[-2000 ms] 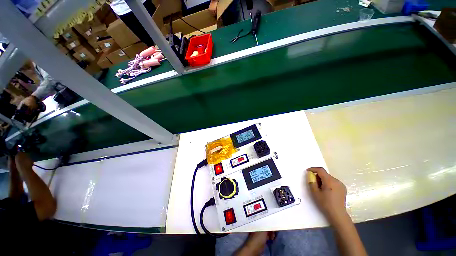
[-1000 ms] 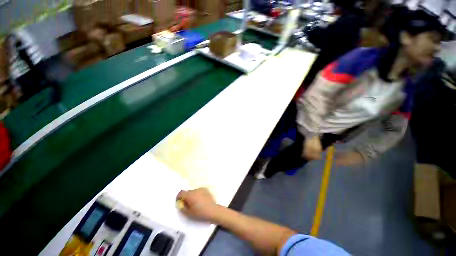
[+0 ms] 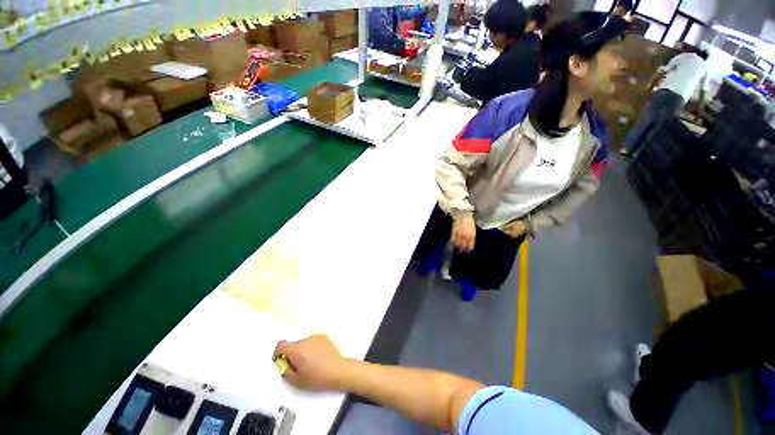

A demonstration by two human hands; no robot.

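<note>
The power test box (image 3: 206,403) lies on the white bench at the bottom left, cut off by the lower edge. Its two digital meter displays and two round black sockets show, with nothing plugged into them. My right hand (image 3: 311,362) rests on the bench to the right of the box, fingers curled, with a yellow wrap at a fingertip. No object shows in it, but its palm side is hidden. My left hand is out of the picture.
The green conveyor belt (image 3: 204,204) runs along the bench's far side. A tray (image 3: 370,127) with a small brown box stands farther along. A person in a beige and blue jacket (image 3: 510,170) sits at the bench's right. Another person's dark legs and a carton (image 3: 682,289) are at right.
The view has swung right from the test box along the bench, bringing the seated person into view. My left forearm, seen at the lower edge before, has left the picture. My right hand still rests on the bench.
</note>
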